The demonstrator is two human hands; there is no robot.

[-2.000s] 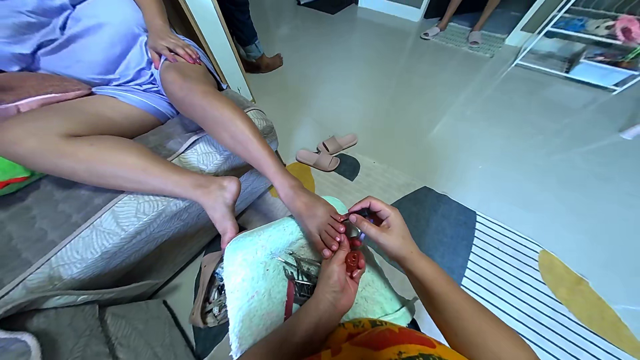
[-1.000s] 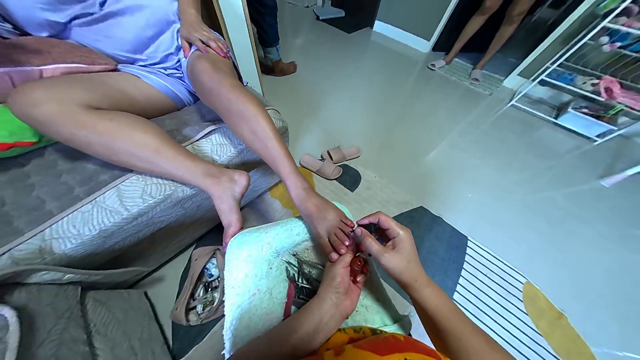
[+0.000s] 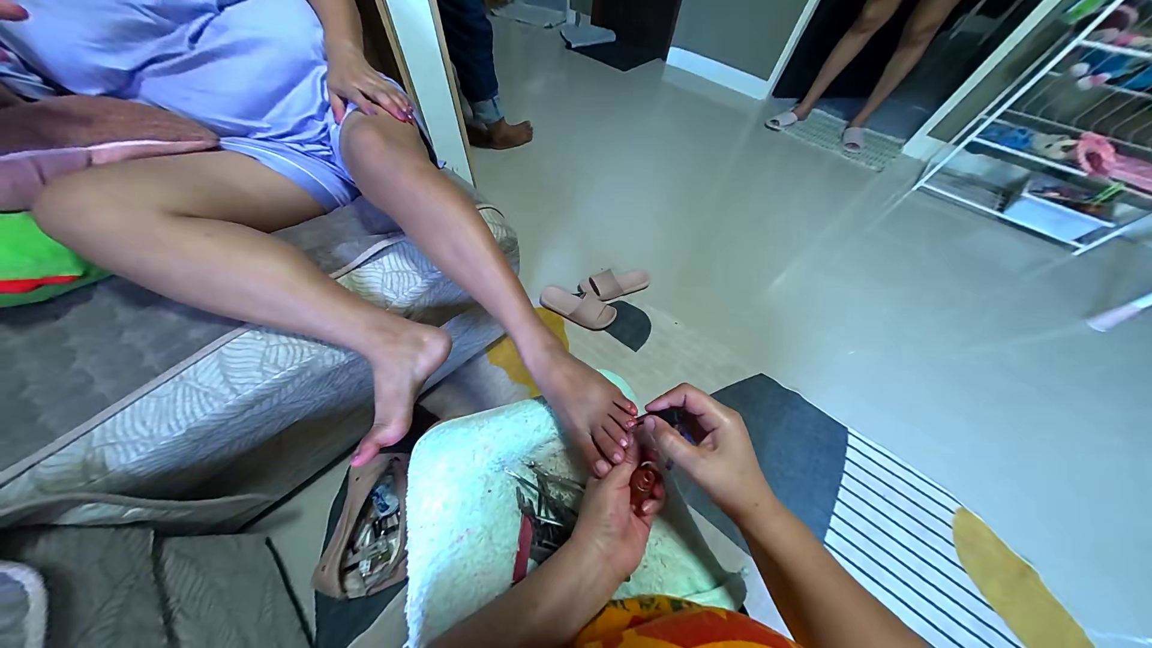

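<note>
A person's bare foot (image 3: 585,405) rests on a pale green towel (image 3: 459,504) over my lap, with red polish on some toenails. My left hand (image 3: 621,517) is under the toes, its fingers closed around a small bottle of red nail polish (image 3: 643,481). My right hand (image 3: 711,445) pinches a dark-capped nail polish brush (image 3: 670,418), its tip at the toes nearest the big toe side. Several metal nail tools (image 3: 549,508) lie on the towel left of my left hand, partly hidden by it. The person's other foot (image 3: 400,378) hangs by the mattress edge.
A mattress (image 3: 225,396) with the seated person is at left. An open bag (image 3: 360,540) of small items stands beside the towel. Beige slippers (image 3: 579,308) lie on the floor beyond the foot. A white wire rack (image 3: 999,211) and another person's legs (image 3: 846,72) are farther back.
My right hand was farther from the foot's edge with the brush lower near the bottle two seconds ago; it is now at the toes. My left hand keeps the bottle.
</note>
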